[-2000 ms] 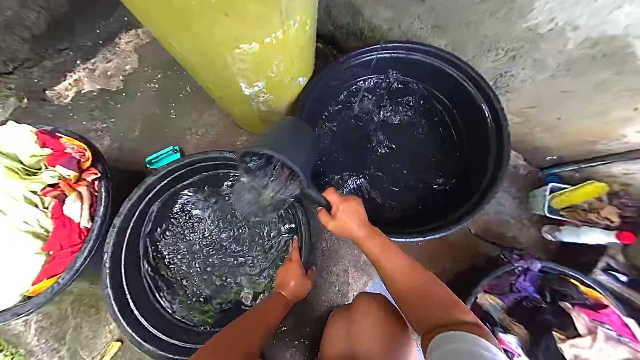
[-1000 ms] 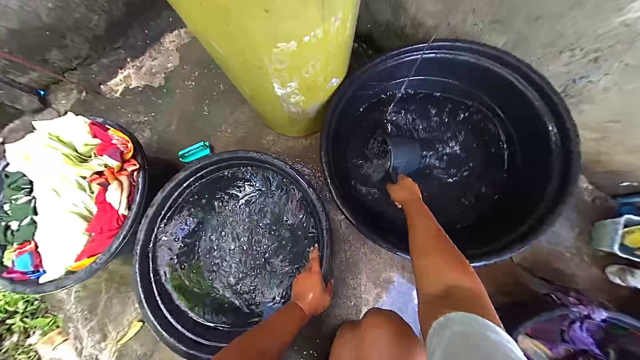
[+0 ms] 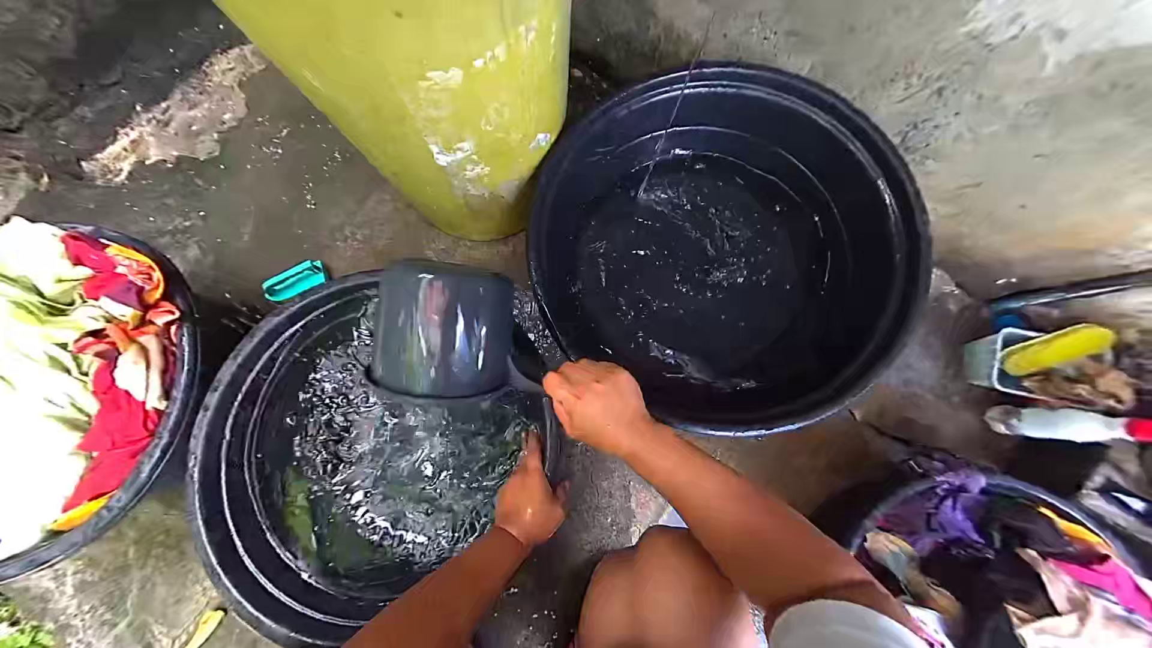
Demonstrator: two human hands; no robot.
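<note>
My right hand (image 3: 597,403) grips the handle of a dark plastic dipper (image 3: 441,328), which is tipped over the left black tub (image 3: 216,459). Water pours from it and churns the surface below. My left hand (image 3: 531,499) rests at the right rim of that same tub, fingers toward the inside; whether it grips the rim I cannot tell. The larger black tub (image 3: 909,243) stands to the upper right, partly filled with rippling water, and a thin stream falls into it from above.
A yellow column (image 3: 432,99) stands behind both tubs. Clothes (image 3: 117,387) fill a basin at the left, and more clothes (image 3: 963,522) lie in a basin at lower right. A teal plastic object (image 3: 295,280), a yellow brush (image 3: 1057,349) and a white bottle (image 3: 1062,424) are on the ground.
One second ago the dipper was in the water of the larger tub; my right hand has moved it left, over the left tub. My left hand stays at that tub's rim.
</note>
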